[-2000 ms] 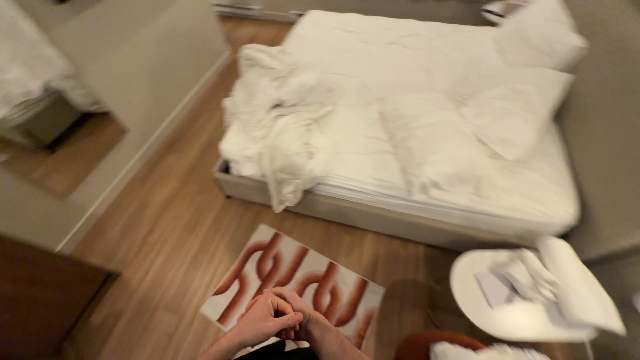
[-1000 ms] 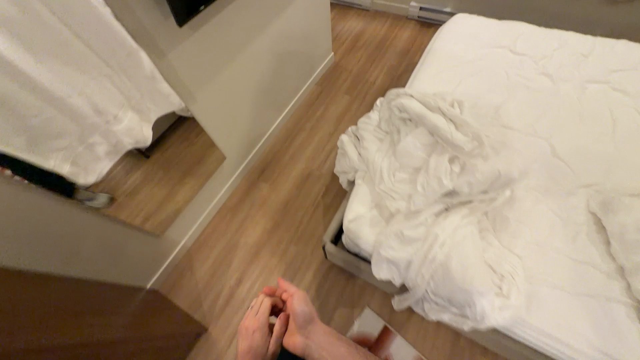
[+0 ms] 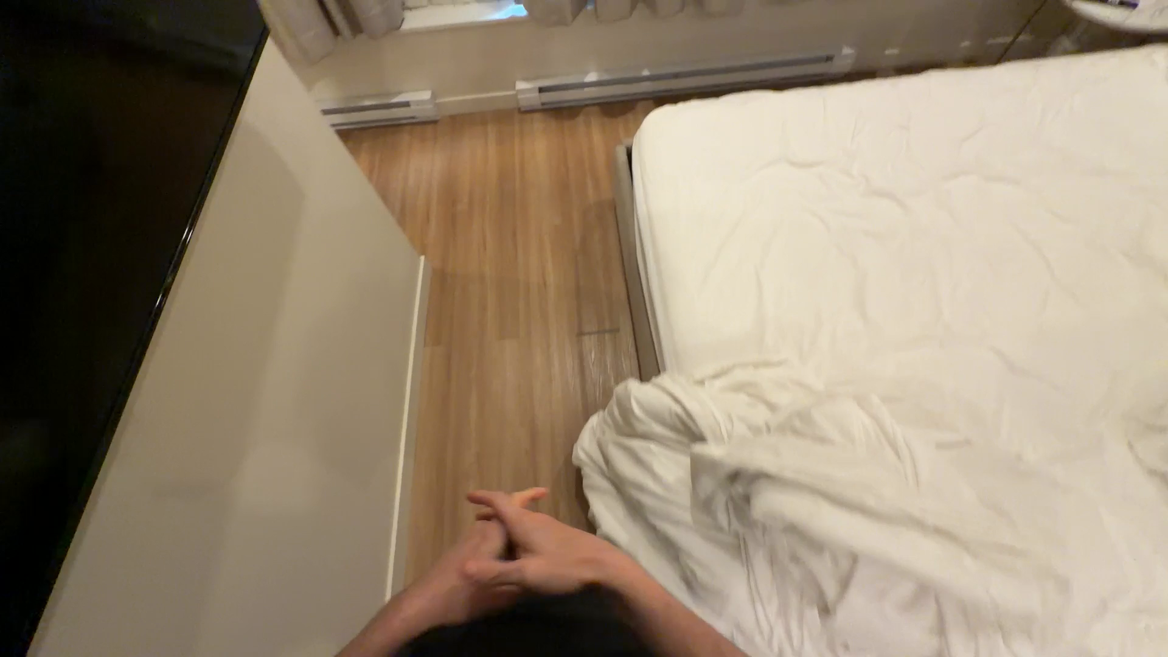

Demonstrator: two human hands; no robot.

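Note:
My left hand [image 3: 465,570] and my right hand [image 3: 552,552] touch each other low in the head view, in front of my body, with the fingers crossing. No object shows in either one. Just to their right, a crumpled white duvet [image 3: 785,511] lies over the corner of the bed and hangs down its side. Beyond it, a white fitted sheet [image 3: 894,237] covers the mattress, with shallow wrinkles.
Wood floor [image 3: 511,301] runs between the wall [image 3: 265,392] on the left and the bed frame [image 3: 637,274]. A large dark screen [image 3: 100,210] is on that wall. Baseboard heaters [image 3: 675,82] and curtains [image 3: 630,7] are at the far end; a white round table [image 3: 1127,14] is top right.
The view has swung and moved on along the bed, bringing the dark screen and the heaters nearer. My hands stay together, their fingers now more spread and crossed.

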